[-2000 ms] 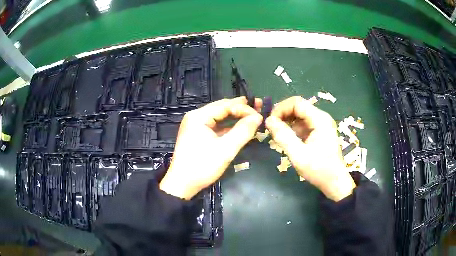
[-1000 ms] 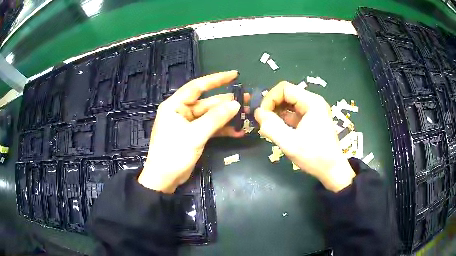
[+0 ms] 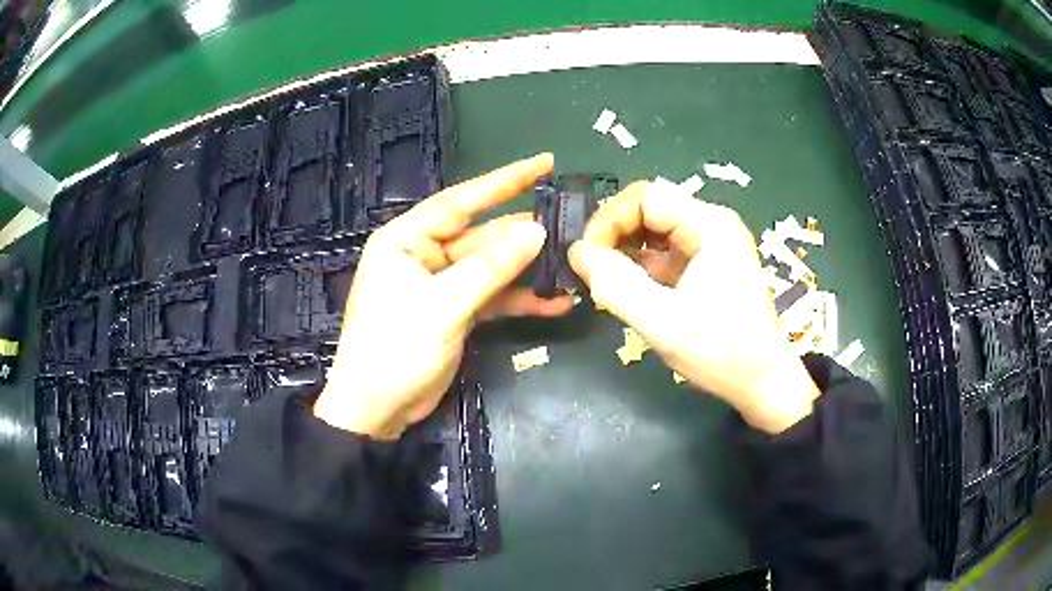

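A black plastic housing [image 3: 558,237] is held upright above the bench, its narrow dark side and part of its inner face showing. My left hand [image 3: 433,277] grips it from the left, thumb on its side, index finger at its top and another finger below. My right hand [image 3: 681,283] is at its right side, thumb and index finger closed together against the housing. Whether a small piece is pinched between these fingertips is hidden. Small pale and yellow strips [image 3: 821,321] lie in a loose pile right of my right hand.
A glossy black pocketed tray [image 3: 190,318] fills the left, some pockets holding frames. Stacked black trays [image 3: 975,289] stand at the right. Two pale strips [image 3: 614,128] lie behind the hands, another strip [image 3: 531,358] in front. A pale edge strip [image 3: 646,49] crosses the back.
The housing, seen edge-on a second ago, is turned to show more of its face. The right fingertips have moved left onto it. Earlier, both hands were closer together with the housing slanting away.
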